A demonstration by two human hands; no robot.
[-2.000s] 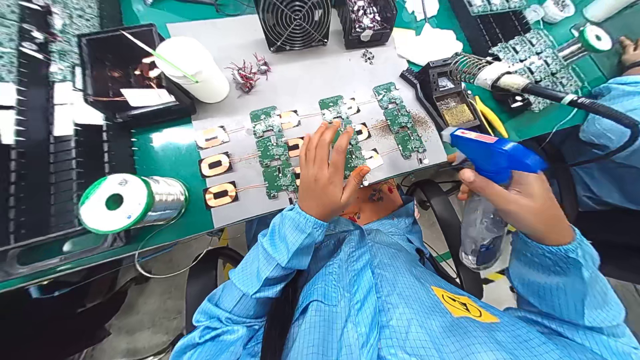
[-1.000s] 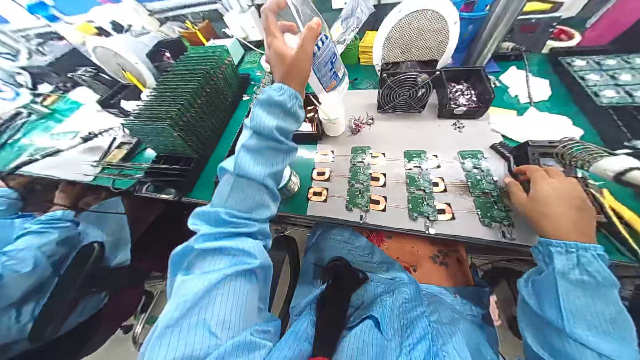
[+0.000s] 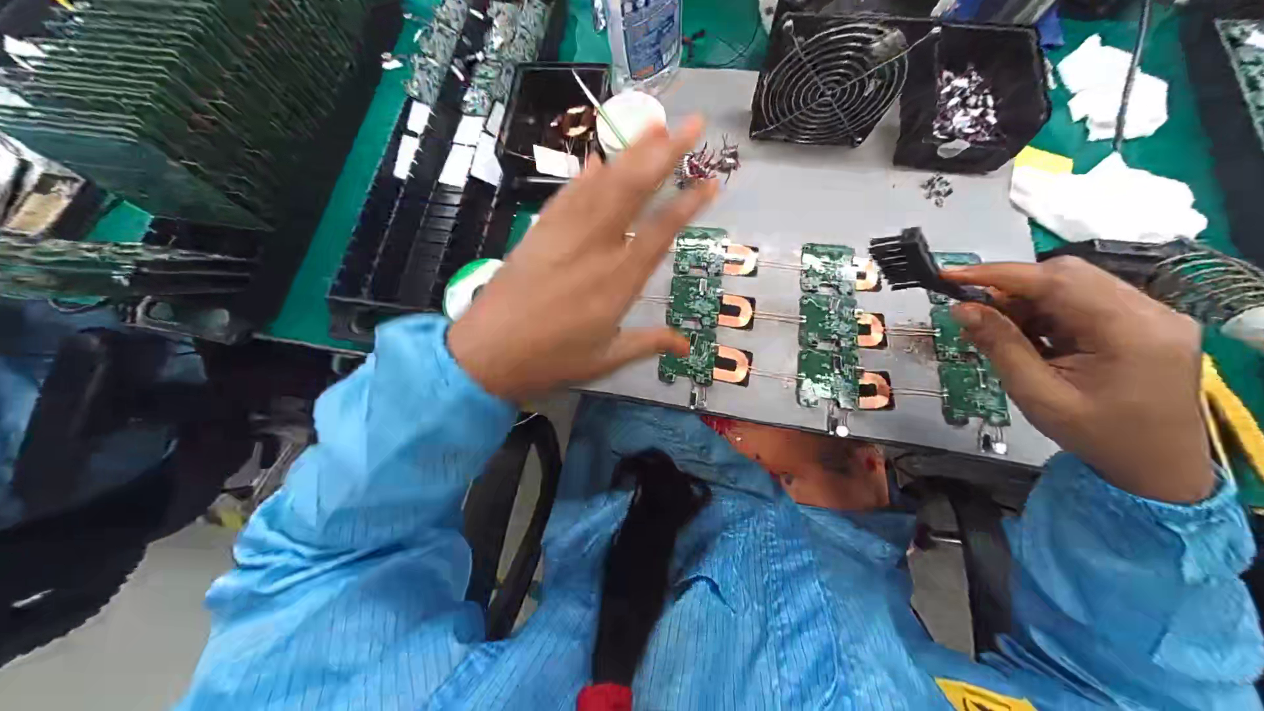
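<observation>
My right hand (image 3: 1096,365) grips a black brush (image 3: 907,261) by its handle, bristles to the left, above the right column of green circuit boards (image 3: 973,393). With fingers spread and nothing in it, my left hand (image 3: 592,267) hovers, slightly blurred, by the left column of circuit boards (image 3: 694,301). A middle column of circuit boards (image 3: 828,326) lies between them. Copper coils (image 3: 736,311) are wired to the boards on a grey mat (image 3: 790,202). A clear bottle with a blue label (image 3: 647,39) stands behind the white container (image 3: 630,120).
At the mat's back are a black fan with a wire guard (image 3: 829,79) and a black bin of small parts (image 3: 973,104). Crumpled white cloths (image 3: 1111,197) lie to the right. A solder spool (image 3: 472,286) and a rack of boards (image 3: 188,109) are at the left.
The spray bottle was in my right hand, then in my raised left hand; now it stands at the back. My left hand has come down over the mat. My right hand now holds the brush.
</observation>
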